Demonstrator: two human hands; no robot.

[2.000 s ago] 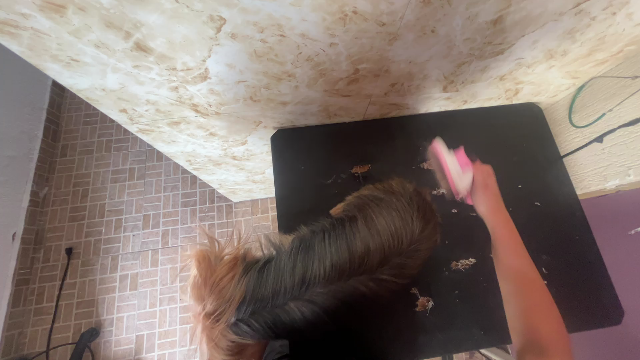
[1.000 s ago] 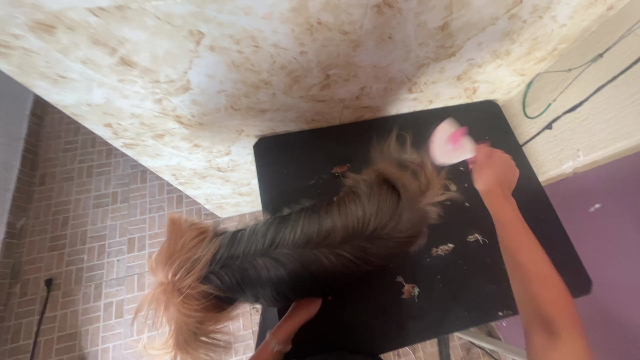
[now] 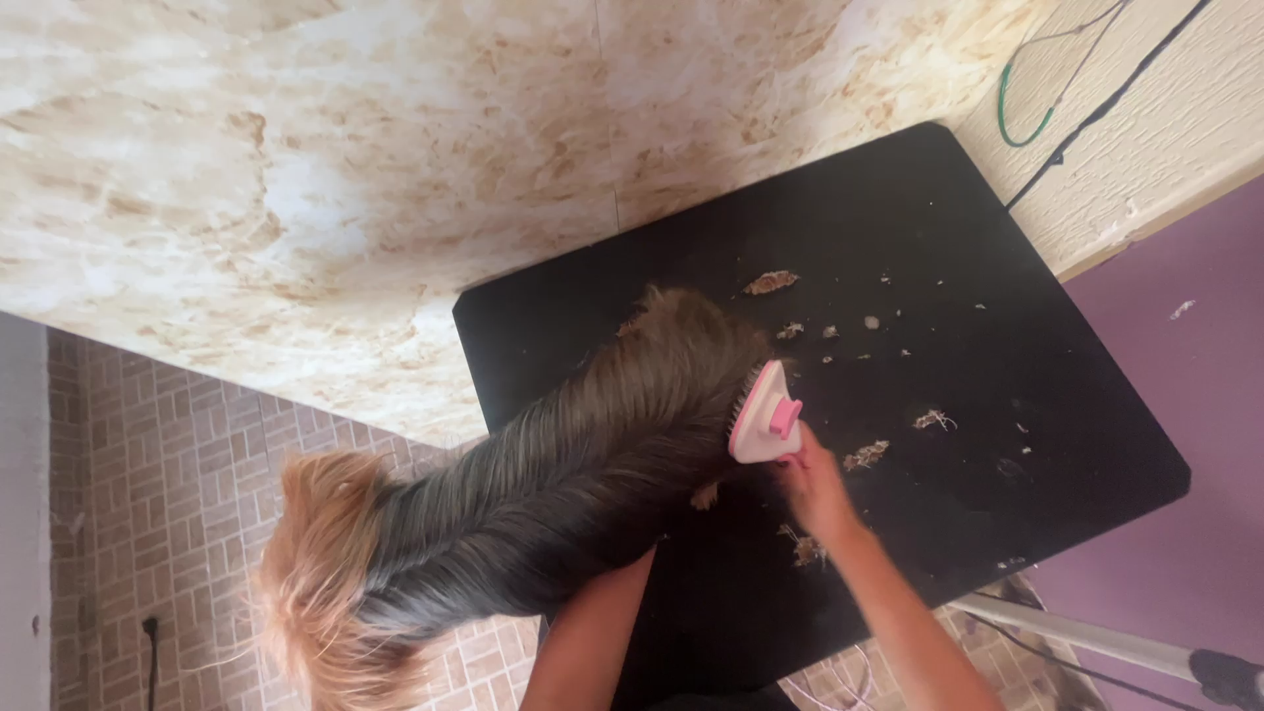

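Observation:
A long-haired dog, dark along the back with a tan head, stands at the left side of a black grooming table, its head past the table's edge. My right hand grips a pink and white slicker brush, whose bristles touch the coat at the dog's rear. My left forearm reaches under the dog's body; the hand itself is hidden by the coat. Clumps of loose hair lie on the table around the brush.
A marble-patterned wall panel borders the table's far side. A dark cable and a green loop hang at the upper right. A metal bar stands at the lower right, above tiled floor. Another cable lies at the left.
The brush in my right hand has come down from beyond the dog's rear onto its coat. My left hand, partly visible below the dog a second ago, now reaches under it.

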